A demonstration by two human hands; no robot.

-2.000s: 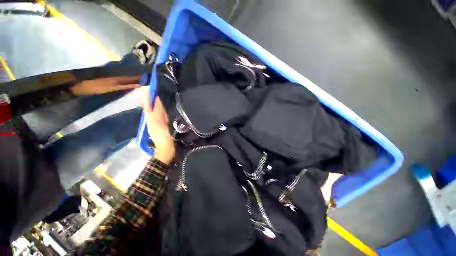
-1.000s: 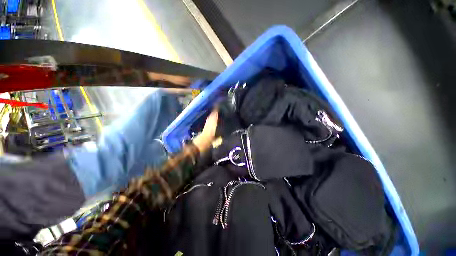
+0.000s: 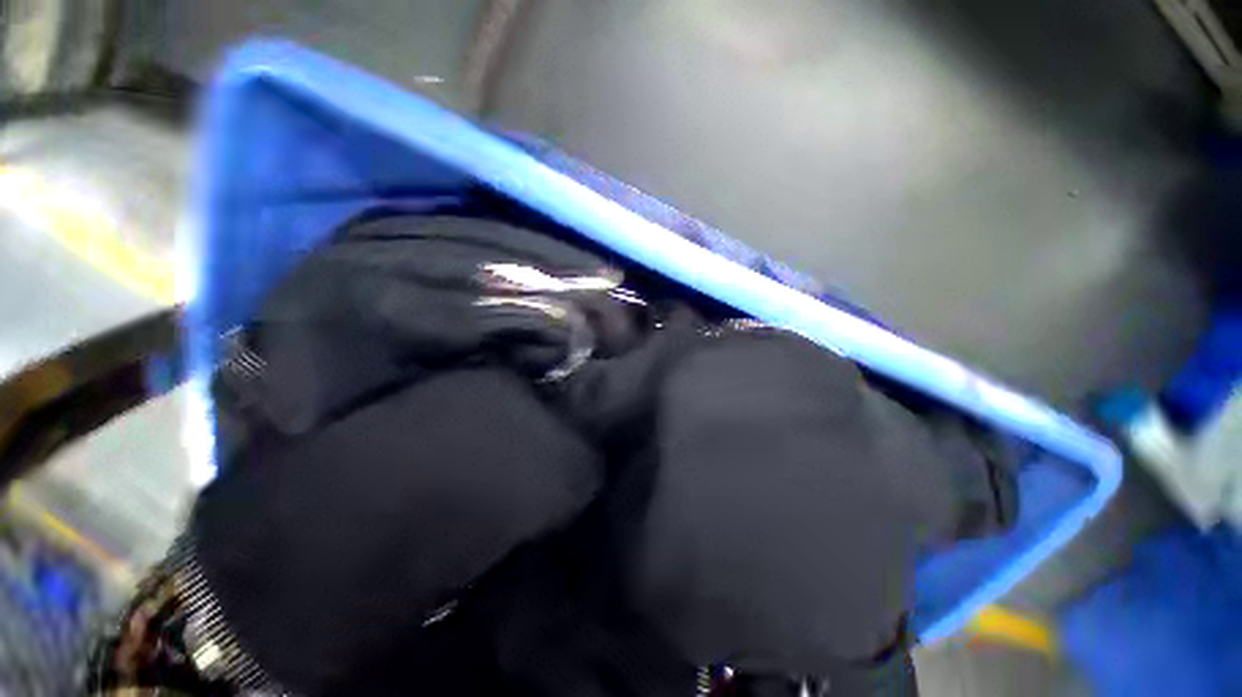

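A large blue bin [image 3: 817, 320], blurred, lies slanted across the picture. Bulky black bags fill it and bulge over its near side. One rounded black bag [image 3: 395, 504] lies at the left and another [image 3: 776, 504] to its right. A silver zipper [image 3: 545, 279] shows on the black cloth behind them, and more zipper teeth show at the lower left. A patch of plaid sleeve [image 3: 130, 647] shows at the lower left edge. My left hand is not visible; the bags may cover it. My right hand is not visible either.
Grey floor [image 3: 817, 123] lies beyond the bin, with yellow lines at the left and lower right. A dark, brownish band [image 3: 82, 368] reaches the bin's left wall; I cannot tell what it is. Blue and white objects [image 3: 1158, 599] stand at the right.
The bin has swung round in view and its far left corner now shows at the upper left. The bags lie differently, with two rounded ones in front. My left hand has gone out of sight.
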